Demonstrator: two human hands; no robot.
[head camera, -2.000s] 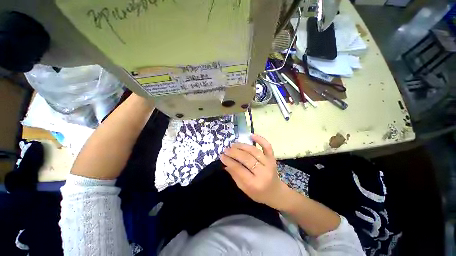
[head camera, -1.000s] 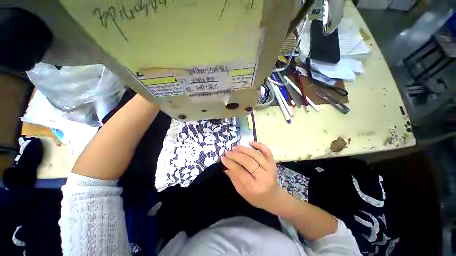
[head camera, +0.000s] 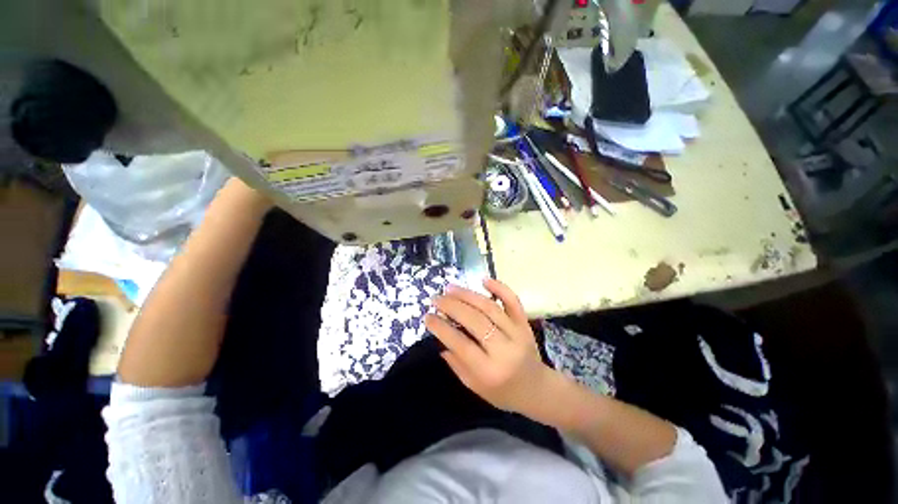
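A white floral lace panel (head camera: 374, 320) lies over dark cloth in front of and under the cream sewing machine head (head camera: 325, 89). Black fabric (head camera: 394, 399) covers the lap below it. My right hand (head camera: 487, 340), with a ring, lies palm down at the lace panel's right edge, fingers slightly apart, by the shiny metal plate (head camera: 473, 258). My left forearm reaches up behind the machine head; my left hand is hidden there. The presser foot area is mostly hidden under the head.
Pens (head camera: 542, 187), dark scissors (head camera: 645, 192) and a black rectangle (head camera: 620, 91) on white papers (head camera: 674, 89) lie right of the machine. A clear plastic bag (head camera: 148, 192) is at left. Black lace-trimmed pieces (head camera: 734, 394) are at lower right, blue plastic (head camera: 261, 463) at lower left.
The view has shifted, with the machine head now further left and blurred. The left forearm stands lower and further left. The right hand stays at the lace edge, barely moved.
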